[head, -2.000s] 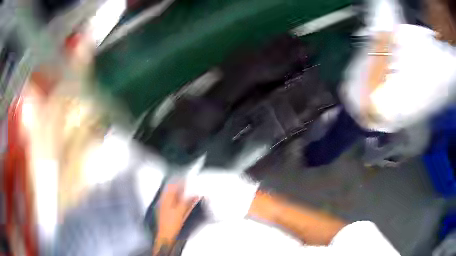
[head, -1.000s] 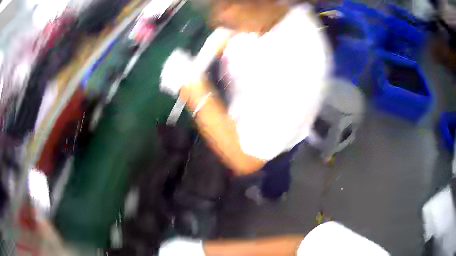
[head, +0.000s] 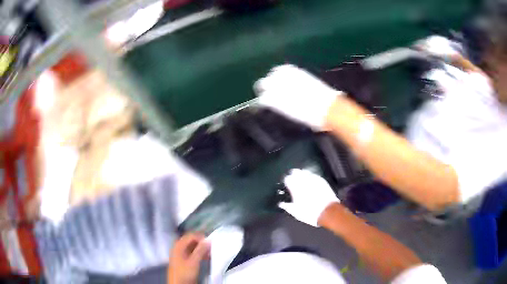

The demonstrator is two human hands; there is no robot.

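My left hand (head: 186, 258) is bare at the lower edge, its curled fingers at a limp white piece (head: 225, 247), maybe a protective sleeve; blur hides the exact grip. My right hand (head: 308, 197) wears a white glove, with thumb and fingers apart and nothing visible in it. It is over the near side of the green work surface (head: 244, 188). Blurred black units (head: 239, 138) lie beyond it. A row of pale grey bagged units (head: 111, 227) stands at lower left, beside a white sleeve stack (head: 186, 188).
A co-worker's gloved hand (head: 300, 100) and bare forearm reach in from the right over the black units. A metal frame post (head: 130, 91) crosses the upper left. Orange-red boxes (head: 16, 194) are at the left edge. A blue crate (head: 492, 233) is at lower right.
The view has swung back towards the bench and the bagged units. My left hand is in view again, and my gloved right hand has moved up and forward. The co-worker's arm now reaches over the black units.
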